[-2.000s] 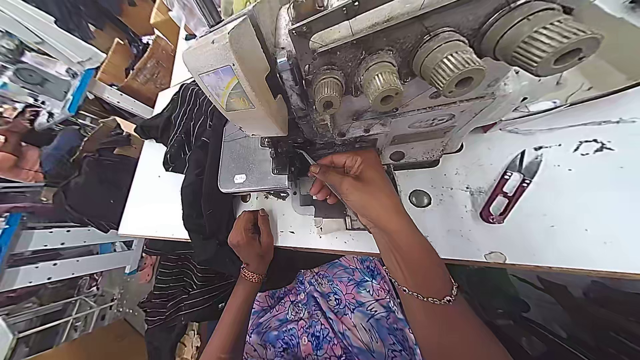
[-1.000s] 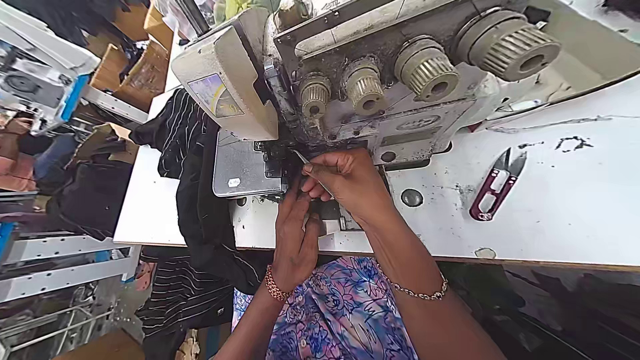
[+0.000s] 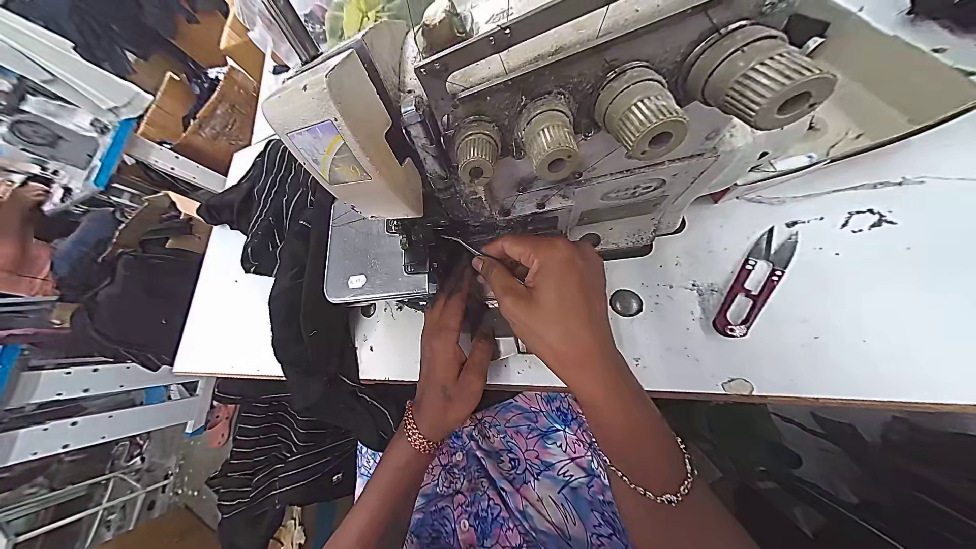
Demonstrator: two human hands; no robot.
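Note:
An overlock sewing machine (image 3: 526,198) stands on a white table, its looper area exposed below the needle end. My right hand (image 3: 545,297) pinches metal tweezers (image 3: 461,245), whose tip points into the dark area beside the presser foot. Just left of it, my left hand (image 3: 450,351) reaches into the same area with its fingers extended; its fingertips are hidden in shadow, so whether they grip anything does not show. Black fabric with white stripes (image 3: 263,206) hangs over the table to the left of the machine's metal cloth plate (image 3: 366,259).
Thread snips (image 3: 755,282) with a dark red handle lie on the white table (image 3: 854,328) at right. Four ribbed tension dials (image 3: 644,114) project from the machine. At far left are a metal rack (image 3: 99,412), cardboard boxes and part of another person (image 3: 27,244).
My left hand has moved from the table's front edge up into the machine's looper area, beside the right hand. The right hand keeps the tweezers in nearly the same place.

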